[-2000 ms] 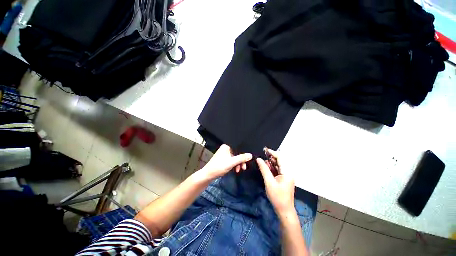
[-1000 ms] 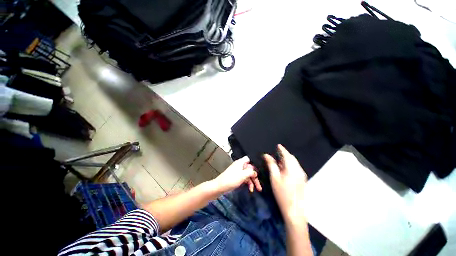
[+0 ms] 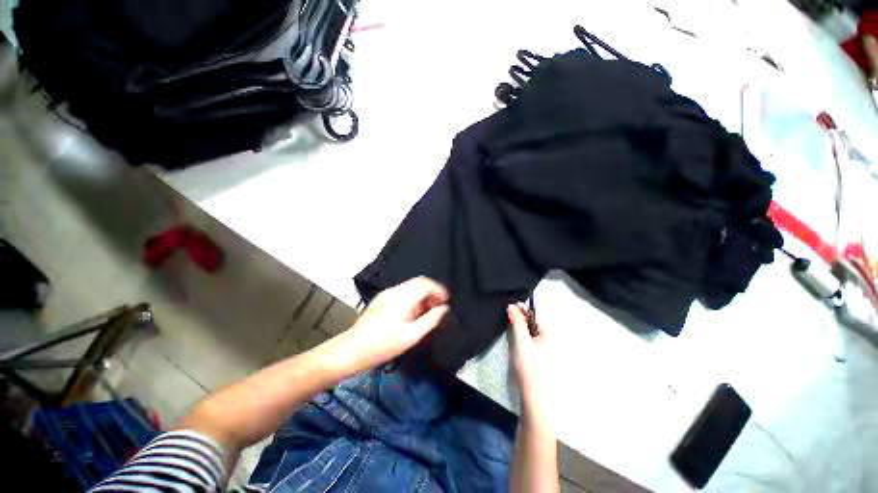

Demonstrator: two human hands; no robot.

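Note:
Black trousers [image 3: 424, 236] lie from the rumpled black heap [image 3: 606, 164] to the table edge, with their lower end hanging over toward the lap. My left hand [image 3: 400, 318] pinches the cloth near the table's front edge. My right hand [image 3: 525, 351] is at the right edge of the cloth, closed on a small dark and reddish tool that looks like thread snips [image 3: 532, 318]. Its thin tip points up beside the cloth; the rest is hidden by the fingers.
A black garment stack [image 3: 193, 77] with hangers is at upper left. A black phone [image 3: 710, 435] lies at lower right. A red strip [image 3: 801, 231] and clear plastic are at far right. Red shoes [image 3: 183, 248] and a metal frame [image 3: 87, 356] are beyond the table edge.
The view has shifted, showing more of the table's right side. My hands have moved apart; the left pulls at the cloth, and the tool shows again in my right hand.

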